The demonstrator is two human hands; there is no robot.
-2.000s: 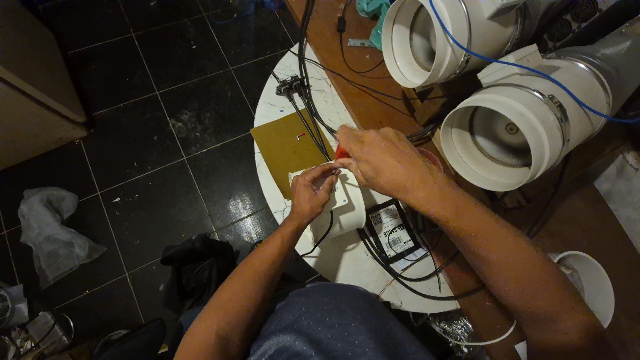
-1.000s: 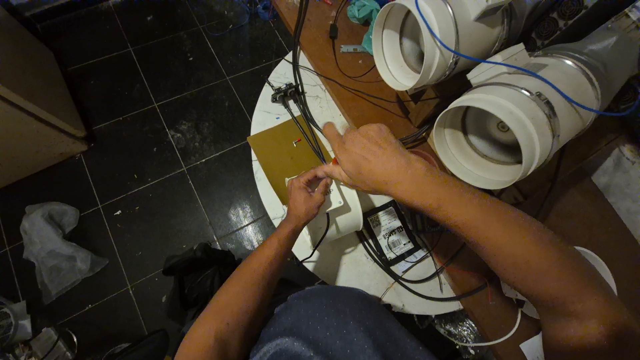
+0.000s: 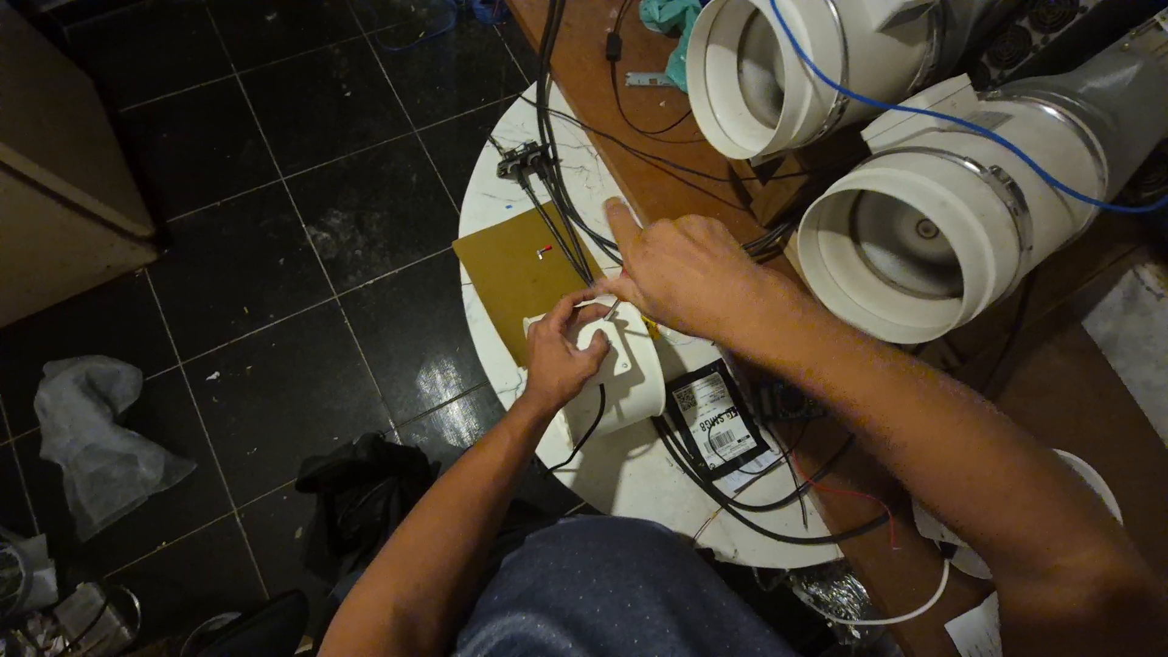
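Observation:
A white round plastic housing (image 3: 630, 392) with a black cable lies on the marble-patterned round table (image 3: 502, 137). My right hand (image 3: 680, 269) is closed around a screwdriver (image 3: 613, 308), most of whose handle is hidden; its thin metal shaft points down at the flat box part of the housing. My left hand (image 3: 566, 347) rests on that flat part, thumb and fingers curled around the shaft's tip; whether they pinch a small screw cannot be told. Under the housing's far side lies an olive-brown sheet (image 3: 502, 265) with a small red-tipped piece (image 3: 545, 250) on it.
Black cables (image 3: 557, 196) run across the round table past the sheet. A black-edged package with a label (image 3: 716, 420) lies right of the housing. Two white duct fans (image 3: 912, 237) (image 3: 762, 82) stand on the brown wooden table (image 3: 630, 164). A translucent bag (image 3: 105, 438) lies on the tiled floor.
The fingers of my left hand have spread apart somewhat, and the screwdriver's metal shaft now shows between my hands. My right hand remains over the housing.

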